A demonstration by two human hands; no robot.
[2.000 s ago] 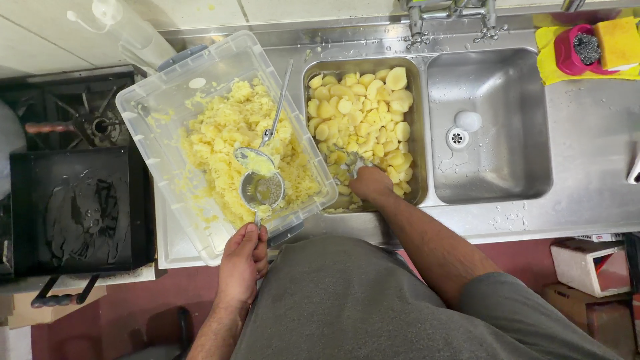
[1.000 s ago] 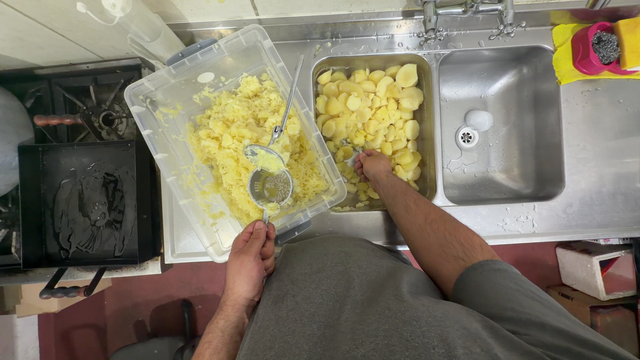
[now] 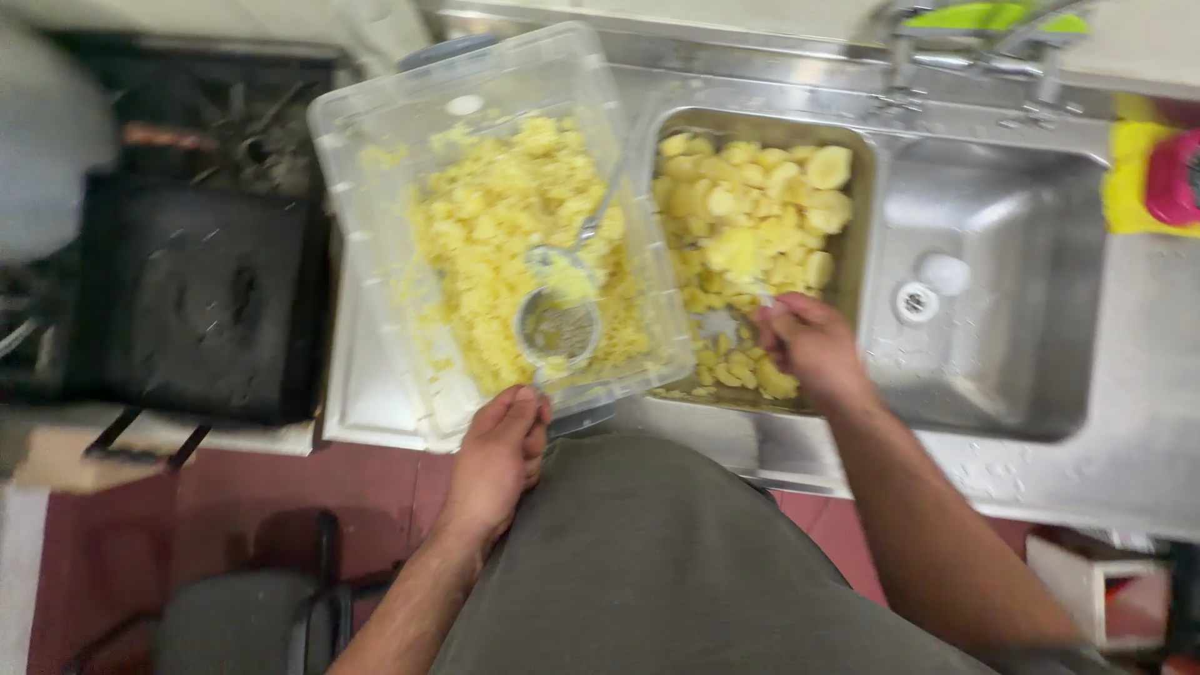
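My left hand (image 3: 507,441) grips the handle end of a metal potato ricer (image 3: 558,323), whose perforated cup lies open over mashed potato (image 3: 506,225) in a clear plastic tub (image 3: 370,178). The ricer's other handle points up and to the right. My right hand (image 3: 814,342) holds a utensil by its pale handle, with a heap of potato at its far end; the utensil's head is blurred and mostly hidden. Beneath it, cooked potato pieces (image 3: 722,202) fill much of a metal pan (image 3: 861,225) set at the left sink basin.
A second steel sink basin (image 3: 984,375) has a drain and a pale round thing. Taps (image 3: 975,64) stand behind. A black roasting pan (image 3: 197,300) rests on the stove at left. A pink holder (image 3: 1172,178) sits on a yellow cloth at right. A chair (image 3: 239,623) stands below.
My right hand has lifted a heap of potato on its utensil, and a bare patch of pan bottom now shows beside it. My left hand still holds the ricer handle.
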